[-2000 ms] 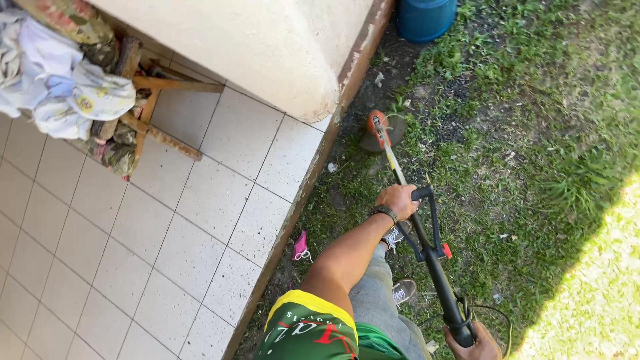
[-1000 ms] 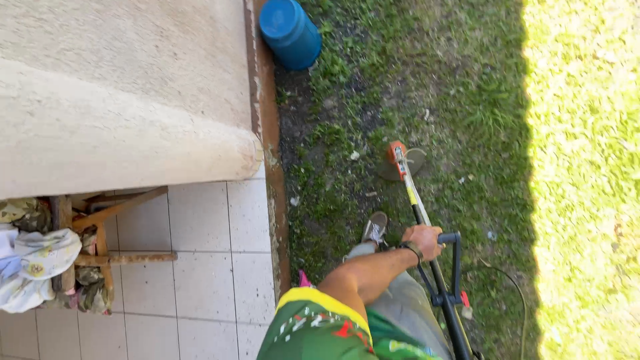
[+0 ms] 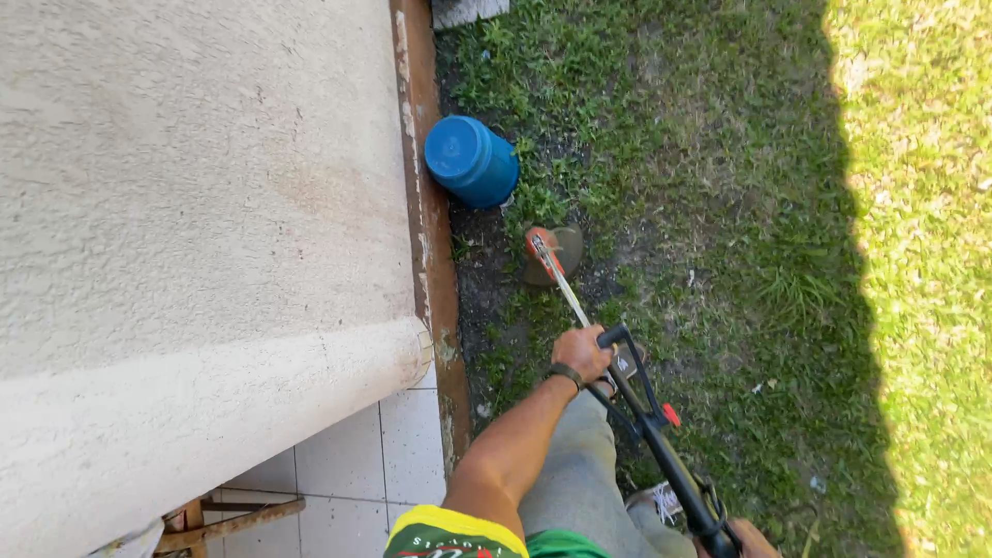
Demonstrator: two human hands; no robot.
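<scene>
A string trimmer point(image 3: 673, 457) with a black shaft and an orange head runs up and to the left from the bottom of the view. My left hand point(image 3: 581, 353), with a dark band at its wrist, is closed around the front loop handle. At the lower edge my right hand point(image 3: 748, 540) is on the rear end of the trimmer, partly cut off by the frame. The orange trimmer head point(image 3: 545, 252) is low over dirt and weeds, its disc-shaped area blurred. Just beyond it, against the wall base, is a blue plastic container point(image 3: 471, 161).
A rough plastered wall point(image 3: 209, 194) with a brown painted base ledge point(image 3: 442, 310) runs along the left. White floor tiles point(image 3: 341, 457) and part of a wooden stand point(image 3: 232, 529) lie lower left. Grass point(image 3: 736, 232) spreads to the right, sunlit at the far side.
The view has shifted strongly along the wall. The trimmer head is now close to the blue container; two seconds ago it was near the wall's rounded corner. Both hands have moved along with the trimmer.
</scene>
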